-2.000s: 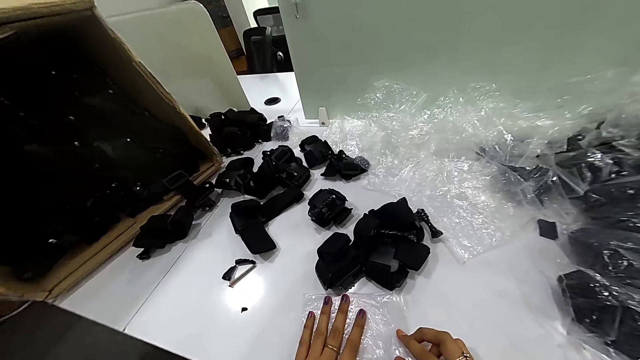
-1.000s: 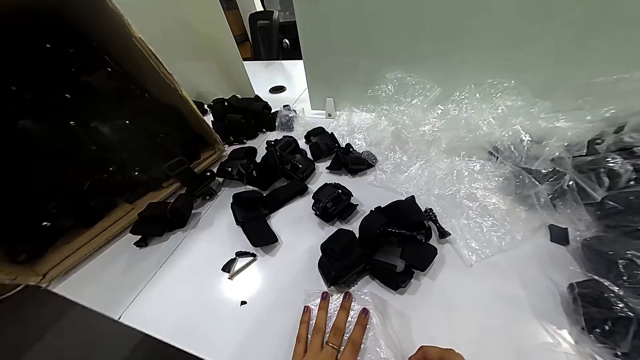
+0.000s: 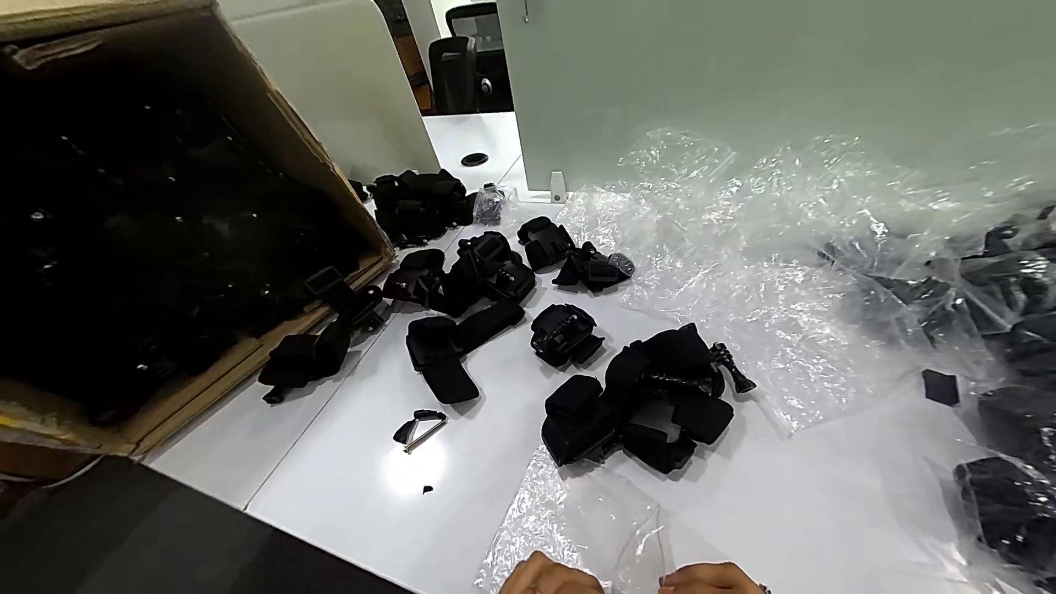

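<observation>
A clear plastic bag [image 3: 606, 511] lies at the table's front edge, its upper part near a pile of black straps with mounts [image 3: 652, 396]. My left hand [image 3: 551, 575] is curled on the bag's left side, fingers closed on the plastic. On the right side, my right hand [image 3: 711, 577] pinches the bag's edge. Both hands are cut off by the lower frame edge. Beyond them sit a rolled black strap [image 3: 566, 334], a folded black strap [image 3: 445, 355] and a small black piece with a metal bar [image 3: 422, 429].
A cardboard box [image 3: 309, 124] full of dark items lies open at the left. More black straps [image 3: 421, 206] lie at the back. Clear plastic bags [image 3: 784, 289] spread along the glass-like partition [image 3: 742, 74]; bagged black items [image 3: 1002, 495] are at the right.
My left hand was flat on the plastic with fingers spread; now it is curled and gripping. My right hand has come in to the bag's edge, and the plastic is lifted between them.
</observation>
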